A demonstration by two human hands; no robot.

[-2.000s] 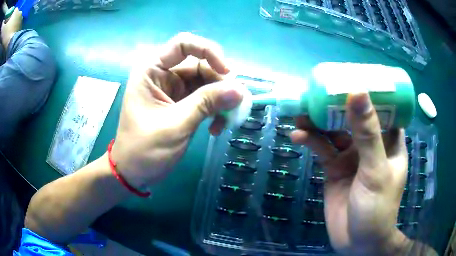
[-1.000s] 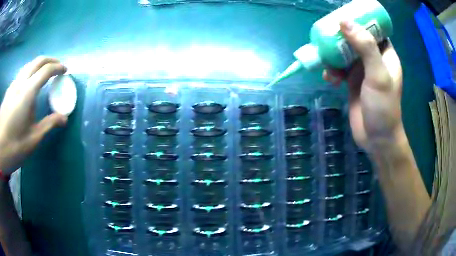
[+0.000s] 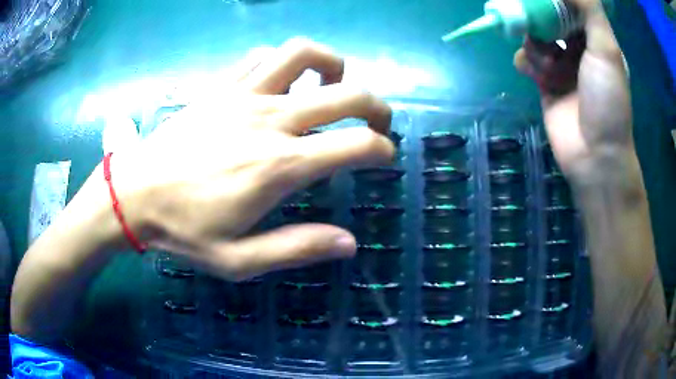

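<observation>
A clear plastic tray (image 3: 474,340) holds rows of thin dark round parts (image 3: 445,174) with small green dabs on many of them. My left hand (image 3: 259,163) is spread over the tray's left half, fingers apart and bent, with nothing seen in it; it hides several parts. Whether its fingertips touch a part cannot be told. My right hand (image 3: 585,81) holds the green squeeze bottle (image 3: 545,18) at the upper right, above and behind the tray. The bottle's top is cut off by the frame edge. Its pale green nozzle points left.
Crinkled clear plastic (image 3: 33,33) lies at the far upper left. A pale paper slip (image 3: 49,196) is at the left, partly behind my left arm. A white object (image 3: 120,135) shows beside my left wrist. A blue edge (image 3: 660,33) is at the upper right.
My left hand has moved right, from beside the tray to over it, and no longer shows the white oval object in its fingers. My right hand and the bottle have moved up and right.
</observation>
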